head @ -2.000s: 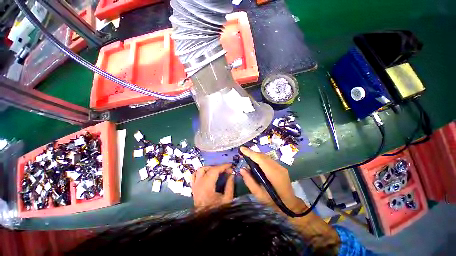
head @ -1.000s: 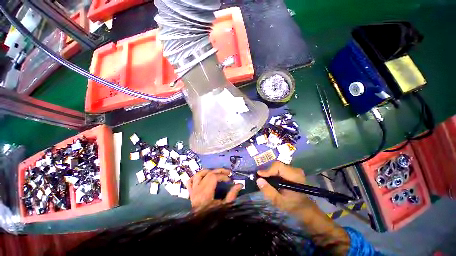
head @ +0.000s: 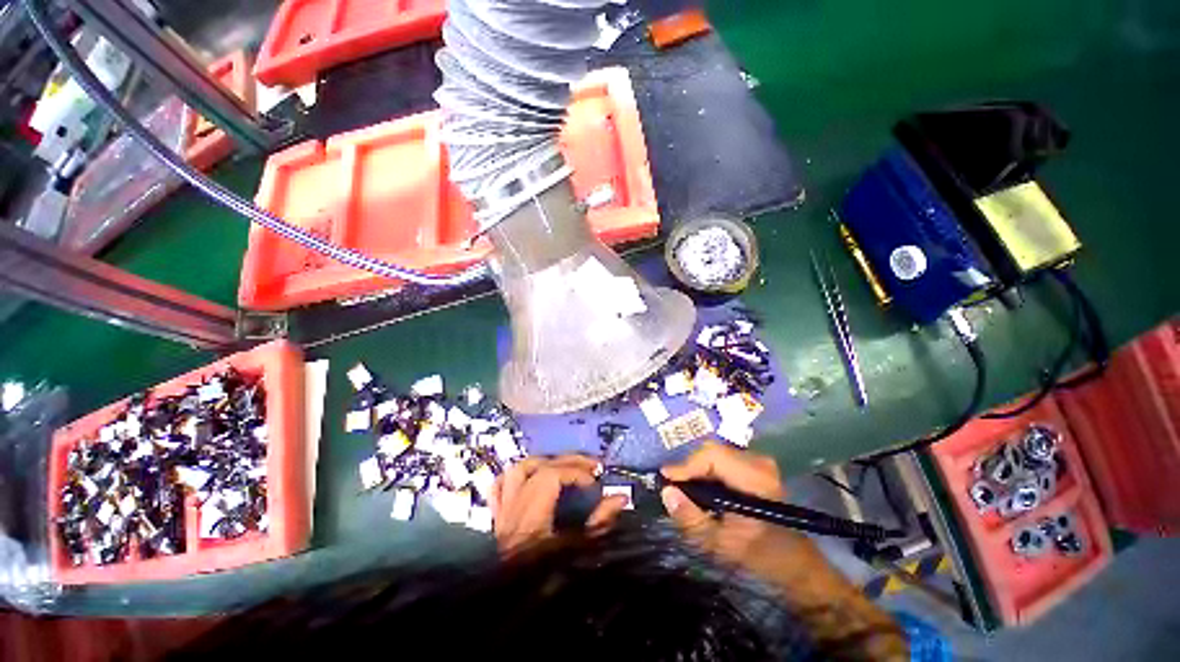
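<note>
My right hand (head: 731, 504) holds the black soldering iron (head: 789, 512), its thin tip pointing left over the near edge of the blue pad (head: 563, 433). My left hand (head: 544, 498) is beside the tip, its fingers around a small dark assembly with a white square (head: 619, 493); the exact hold is hard to see. A tan gridded piece (head: 686, 429) lies on the pad above the iron. A pile of assemblies (head: 440, 446) lies left of the hood, and a smaller pile (head: 725, 369) lies right of it.
The fume hood (head: 582, 336) hangs low just beyond my hands. A full parts tray (head: 291, 440) stands left. A round tin (head: 710, 254), tweezers (head: 841, 330) and the blue soldering station (head: 912, 239) are to the right. An empty salmon tray (head: 388, 194) lies behind; another (head: 1029, 569) holds metal parts lower right.
Since two seconds ago the iron has swung from upright over my right hand to lying low toward the right. The tan piece has come into view. Since one second ago, the hands have barely moved.
</note>
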